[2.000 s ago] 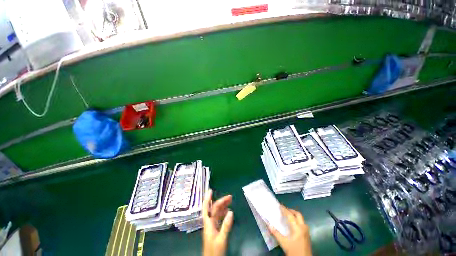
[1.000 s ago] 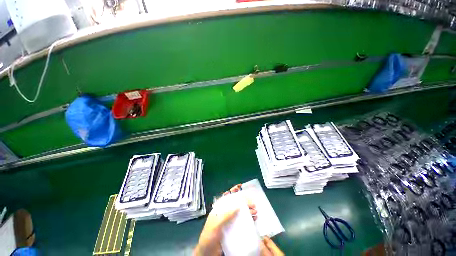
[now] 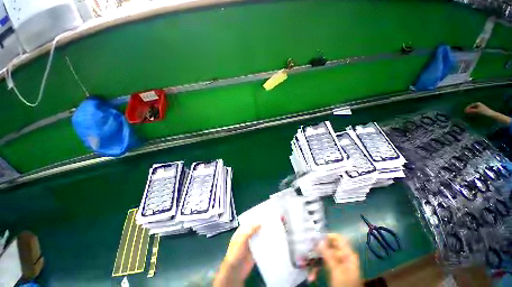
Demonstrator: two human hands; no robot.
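My left hand [image 3: 238, 255] holds a plain white card [image 3: 268, 238] by its left side, low at the centre. My right hand [image 3: 338, 259] grips the lower right of a blurred grey-white patterned piece [image 3: 303, 224], which overlaps the white card's right side. The fingertips of my right hand are blurred. Two leaning stacks of patterned pieces [image 3: 161, 190] stand to the left. A group of three taller stacks [image 3: 324, 144] stands to the right, just behind the held piece.
Dark blue scissors [image 3: 381, 238] lie right of my right hand. Clear plastic trays [image 3: 457, 182] cover the far right, with another person's hand [image 3: 487, 111] behind them. A yellow-ruled sheet [image 3: 132, 246] lies below the left stacks. A red bin [image 3: 146, 106] and blue bag [image 3: 101, 128] hang behind.
The patterned piece now shows in my right hand beside the white card. My hands have moved apart. Another person's hand has appeared at the far right. The view has shifted slightly.
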